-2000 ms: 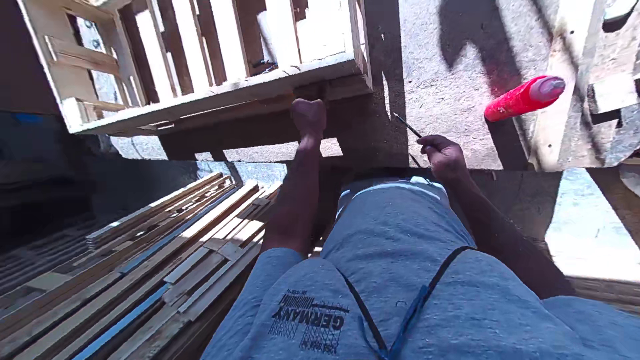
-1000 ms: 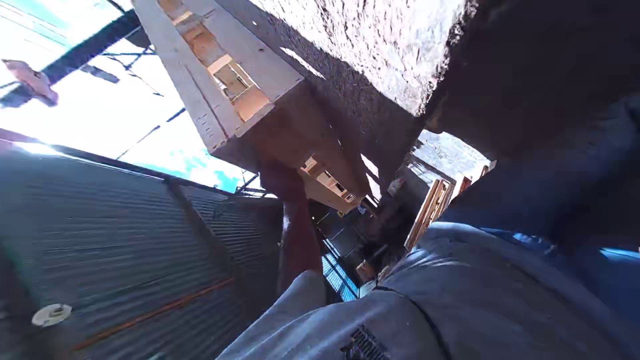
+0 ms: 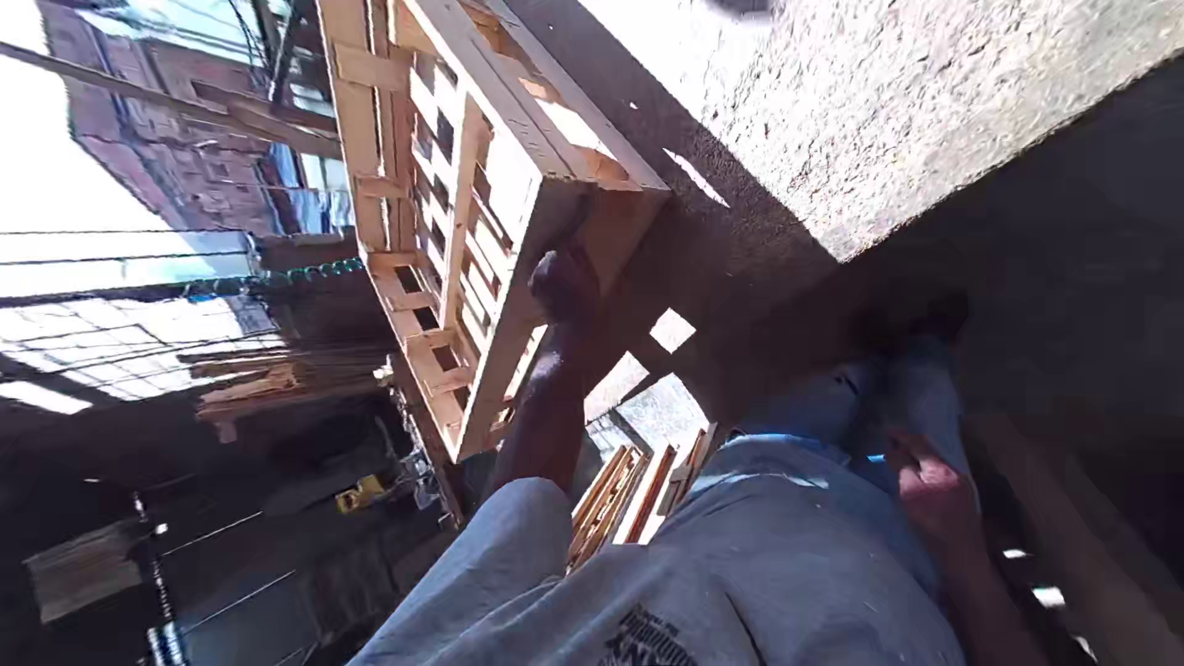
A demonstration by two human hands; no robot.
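A slatted wooden crate point(image 3: 462, 213) stands tilted in the view, left of centre. My left hand point(image 3: 561, 282) is in shade at the crate's near corner, its fingers closed around the edge of the lower board. Low at the right, my right hand point(image 3: 925, 472) hangs beside my trouser leg, apart from the crate. Its fingers are curled, and shade hides whether anything is in them.
A rough concrete surface point(image 3: 888, 120) lies beyond the crate, partly in shadow. Long wooden strips point(image 3: 629, 495) are stacked below the crate. More timber point(image 3: 287, 375) and a yellow object point(image 3: 361, 494) are at the left.
The view has swung strongly. My right hand, earlier over the concrete with a thin tool, is now down by my leg. The red bottle seen earlier is out of view.
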